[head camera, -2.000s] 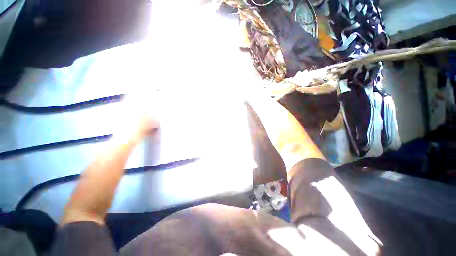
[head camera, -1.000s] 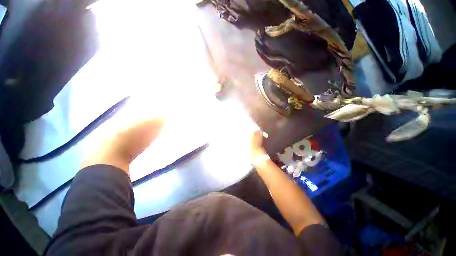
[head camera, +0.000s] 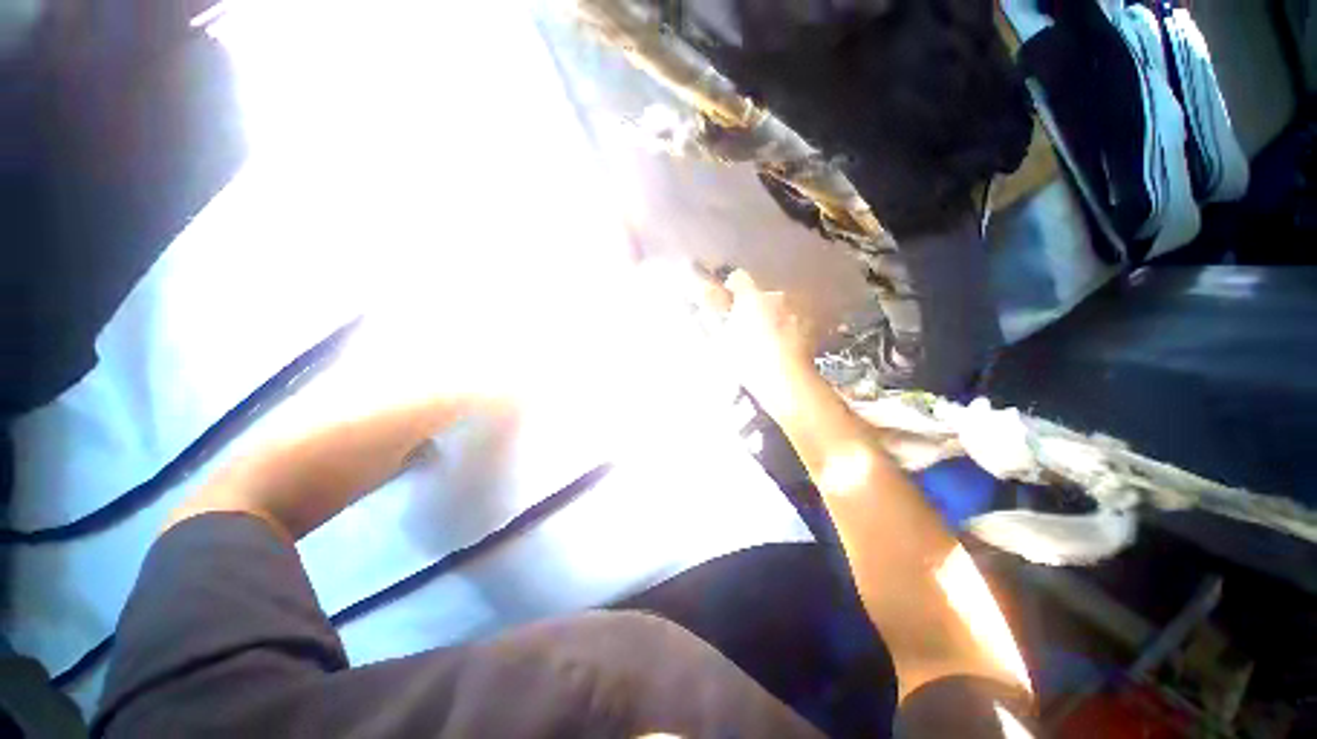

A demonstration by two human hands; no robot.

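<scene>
A white garment panel (head camera: pixel 693 505) lies over the table in front of me, its middle blown out by light. Two dark piping lines (head camera: pixel 217 433) run across its left part. My left hand (head camera: pixel 484 412) reaches over the panel from the left; its fingers are lost in the glare. My right hand (head camera: pixel 729 311) is at the panel's right edge, washed out by light; whether it holds anything cannot be told. No iron can be made out.
A ragged cloth-wrapped hose (head camera: pixel 751 137) runs from the top down to the right, beside my right forearm. Black and white garments (head camera: pixel 1141 130) hang at upper right. A dark surface (head camera: pixel 1155 347) is at right. Part of a blue crate (head camera: pixel 961 491) shows under the hose.
My right hand has moved up along the panel's right edge. The hose now lies closer to my right forearm, and most of the blue crate is hidden. The view has shifted.
</scene>
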